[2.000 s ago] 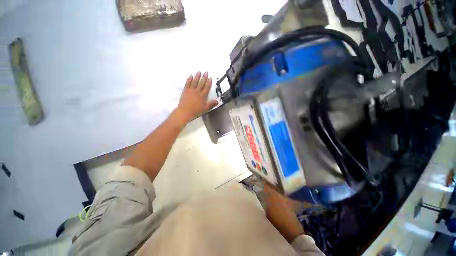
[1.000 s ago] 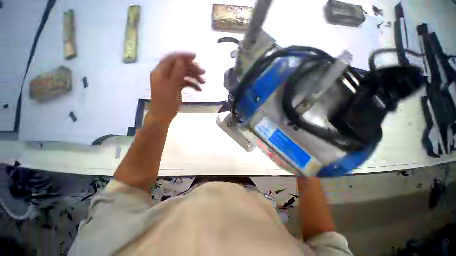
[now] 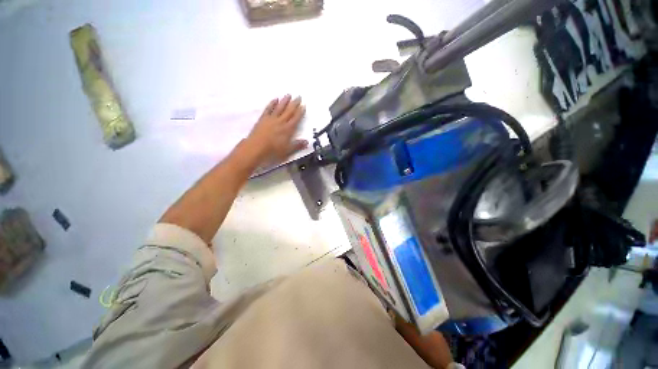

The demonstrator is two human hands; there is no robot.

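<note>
The straight knife cutting machine (image 3: pixel 433 216) fills the right centre, its silver and blue motor body nearest me and its foot (image 3: pixel 310 189) at the edge of the fabric lay (image 3: pixel 166 166). The blade is hidden. My left hand (image 3: pixel 280 130) lies on the white top of the lay, just left of the machine, fingers spread and holding nothing. My right forearm (image 3: pixel 426 346) shows below the motor; my right hand is hidden behind it, so its grip cannot be seen.
A yellowish bar weight (image 3: pixel 102 86) lies at upper left. Block weights are cut off at the top (image 3: pixel 283 10) and left (image 3: pixel 18 245). Small dark scraps lie at lower left. Dark offcuts (image 3: pixel 577 54) are heaped at upper right. Black cable loops round the motor.
The view has turned. My left hand has come down from the air onto the lay beside the machine. The open gap in the lay's edge has become smaller, and the machine is close to my left hand.
</note>
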